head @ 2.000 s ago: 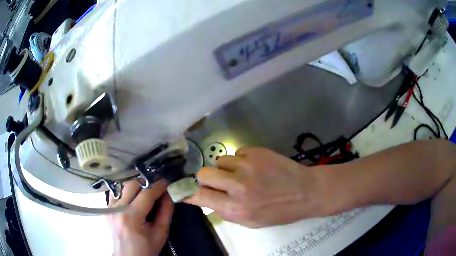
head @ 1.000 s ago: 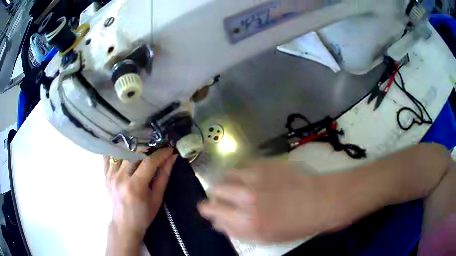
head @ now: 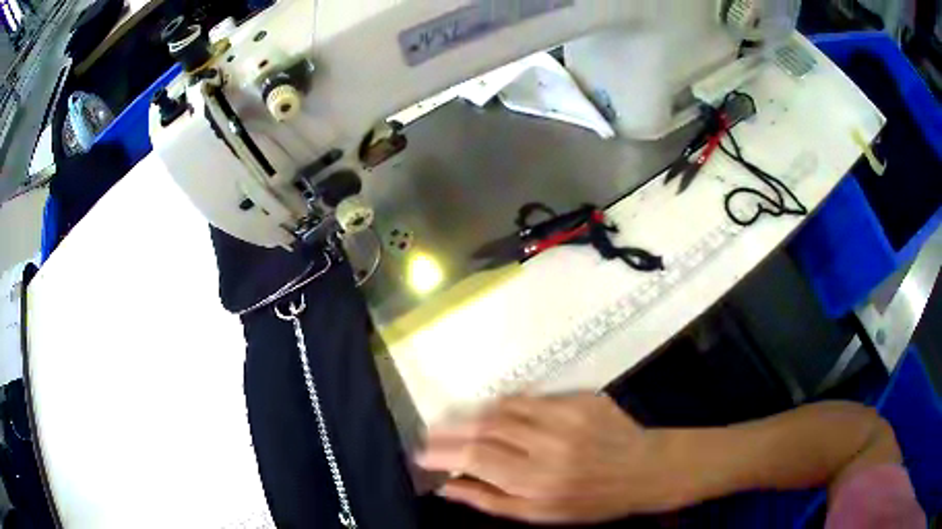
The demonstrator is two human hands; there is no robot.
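The long black panel (head: 310, 403) lies under the sewing machine head (head: 248, 155) and runs down towards me. A thin silver zipper (head: 322, 424) runs straight along it, with a small silver pull ring (head: 291, 309) at its upper end. A curved silver zipper edge (head: 284, 294) shows on the black pocket (head: 253, 271) above the ring. The needle area is hidden behind the off-white knob and metal parts. My right hand (head: 547, 455) is blurred at the panel's lower right edge; whether its fingertips grip the cloth cannot be told. My left hand is out of the picture.
Red and black snips (head: 568, 236) with black cord lie on the machine bed right of the needle light. Second snips (head: 708, 150) lie farther right. A white cloth (head: 547, 95) lies under the arm. Blue bins (head: 842, 248) stand at the right.
My left hand has left the cloth and the picture. My right hand has moved down, away from the needle area. The view has shifted, showing more of the panel, zipper and pull ring.
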